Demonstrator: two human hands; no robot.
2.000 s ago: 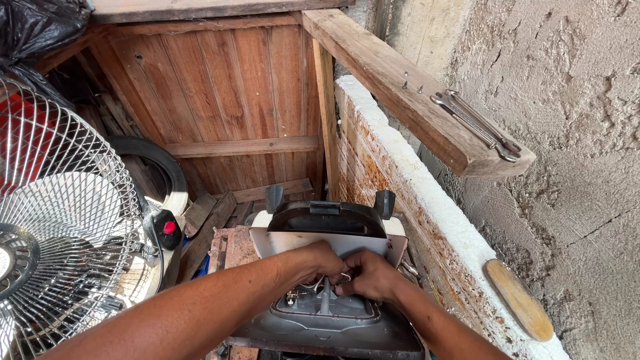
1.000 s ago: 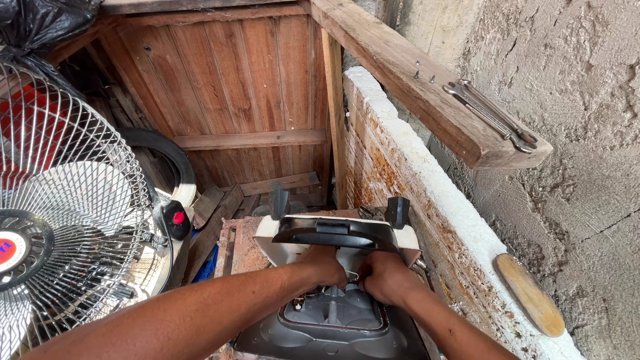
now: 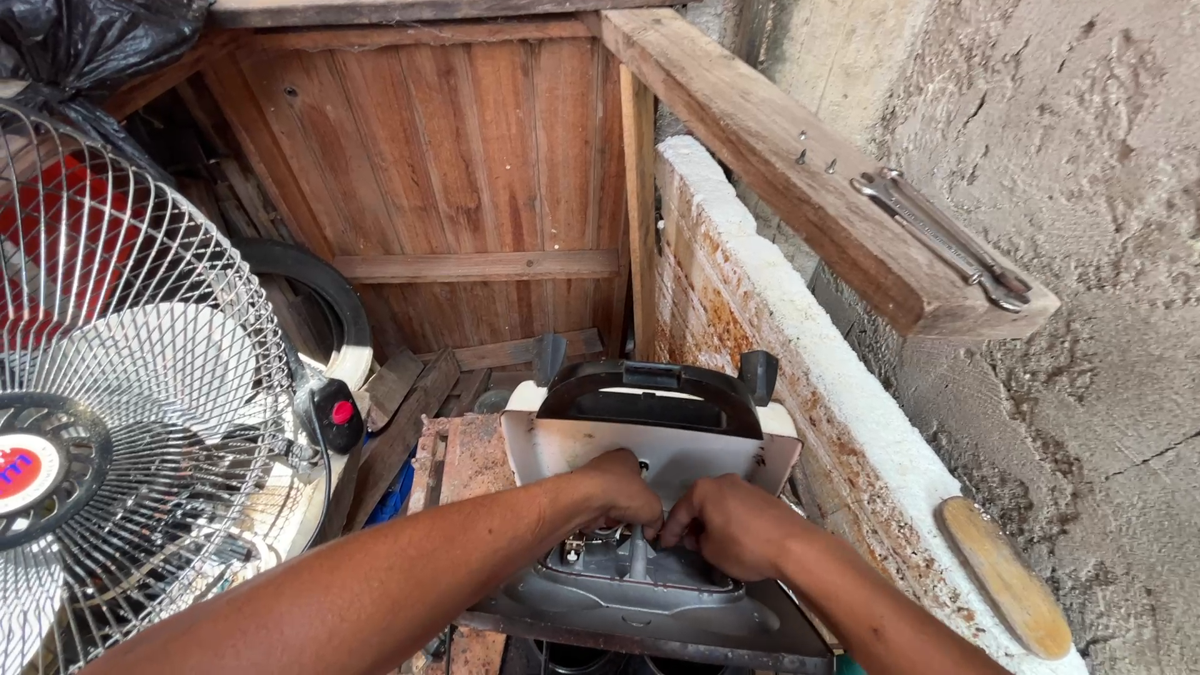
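Observation:
An opened appliance with a black carrying handle [image 3: 653, 375] stands below me, its pale cover panel [image 3: 581, 450] tilted up behind its dark grey metal base [image 3: 647, 600]. My left hand [image 3: 619, 492] is inside the opening, its fingers curled down by a small grey post [image 3: 639, 553]. Close to it on the right, my right hand [image 3: 736, 525] has thumb and fingertips pinched at the same spot. The fingers hide whatever they touch. A small metal terminal part [image 3: 574, 551] shows under my left wrist.
A caged fan [image 3: 141, 375] stands close on the left. Wrenches [image 3: 942, 234] and several screws [image 3: 816, 159] lie on a wooden beam [image 3: 769, 141] at the upper right. A white foam slab [image 3: 806, 328] runs along the right, with an oval wooden piece [image 3: 1003, 577] on it.
Both hands stay at the appliance's opening, with small shifts of the fingers. The grey post shows more plainly between them than a second ago.

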